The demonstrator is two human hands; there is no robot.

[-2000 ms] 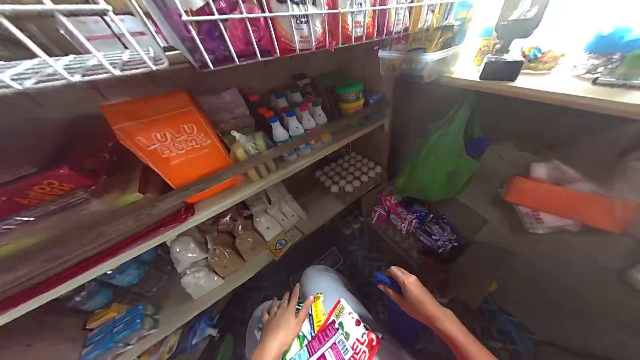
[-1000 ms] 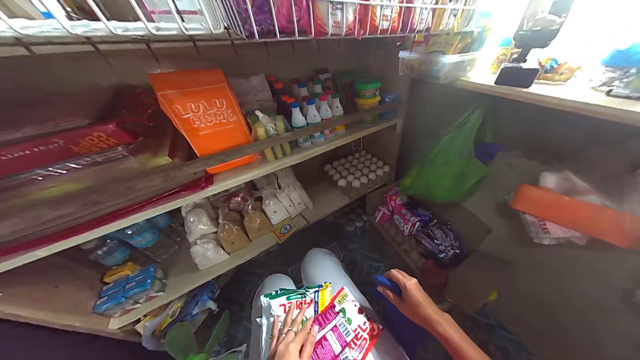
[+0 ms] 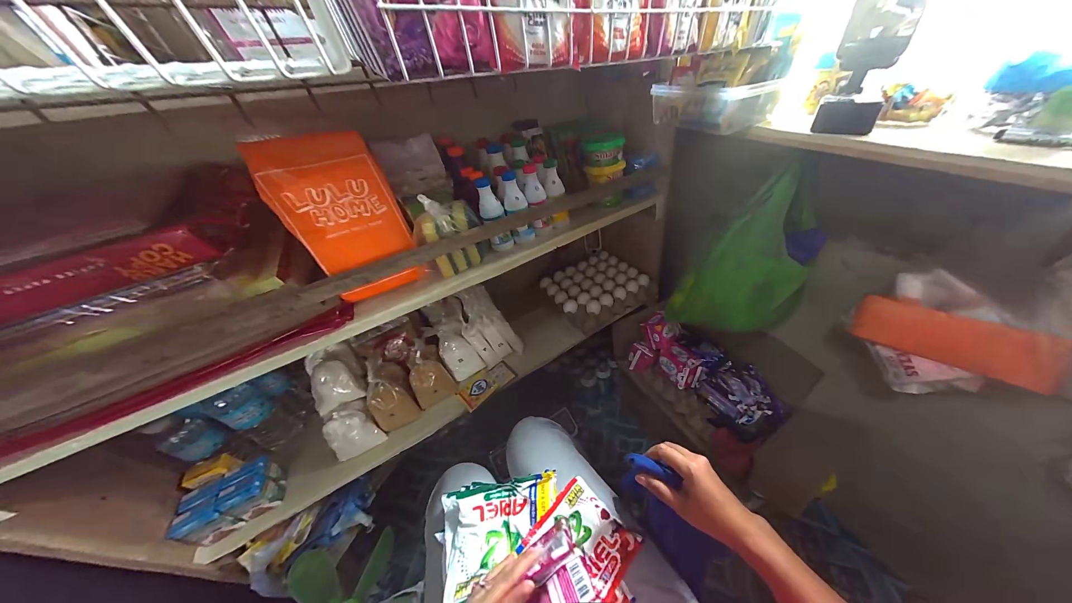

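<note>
At the bottom centre, my left hand (image 3: 507, 579) rests on several detergent packets on my lap, its fingers over a pink packet (image 3: 557, 557). Under and beside it lie a white and green Ariel packet (image 3: 477, 523) and a white and red Ariel packet (image 3: 607, 544). Whether the fingers grip a packet or only press on it is not plain. To the right, my right hand (image 3: 682, 486) is closed on the rim of a dark blue bag (image 3: 670, 536), which hangs beside my right leg.
Shelves on the left hold an orange pouch (image 3: 335, 209), bottles (image 3: 511, 201), an egg tray (image 3: 595, 285) and bagged powders (image 3: 389, 394). A wire basket (image 3: 469, 8) hangs above. A green bag (image 3: 745, 268) hangs at right, above a box of purple packets (image 3: 737, 398).
My left hand has moved down over the packets on my lap, which now lie more spread out. My right hand stays at the blue bag. The view has shifted somewhat.
</note>
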